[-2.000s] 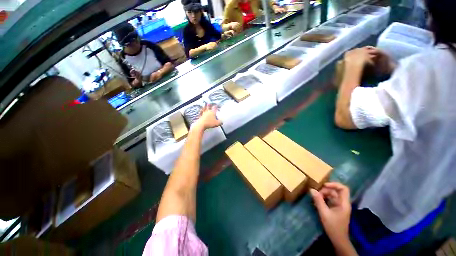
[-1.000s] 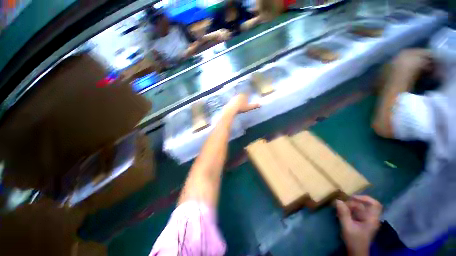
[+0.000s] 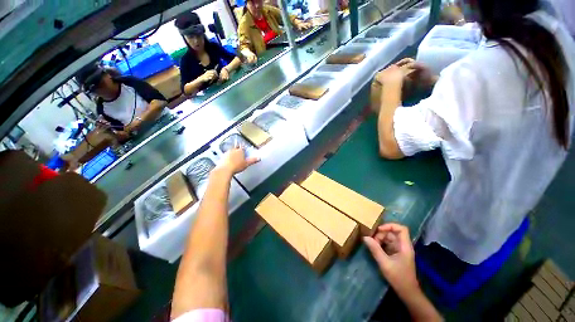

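Three brown accessory boxes (image 3: 320,218) lie side by side on the green bench. White foam trays (image 3: 277,158) stand in a row along the belt, each with grey bagged products (image 3: 200,170) and a brown box (image 3: 255,134) in the middle. My left hand (image 3: 233,161) reaches over the second tray, at the near edge by a bagged product, fingers apart, holding nothing visible. My right hand (image 3: 392,246) is beside the near end of the rightmost loose box, fingers curled with a gap to the thumb; it holds nothing visible.
An open shipping carton (image 3: 104,277) with raised flaps stands at left. A person in white (image 3: 492,126) sits close at right on a blue stool (image 3: 498,264). More brown boxes (image 3: 543,295) are at lower right. Several people sit across the conveyor belt (image 3: 208,113).
The view has swung, shifting the trays and boxes left and down from the blurred earlier frame. My left hand stays over the trays. The three loose boxes remain side by side.
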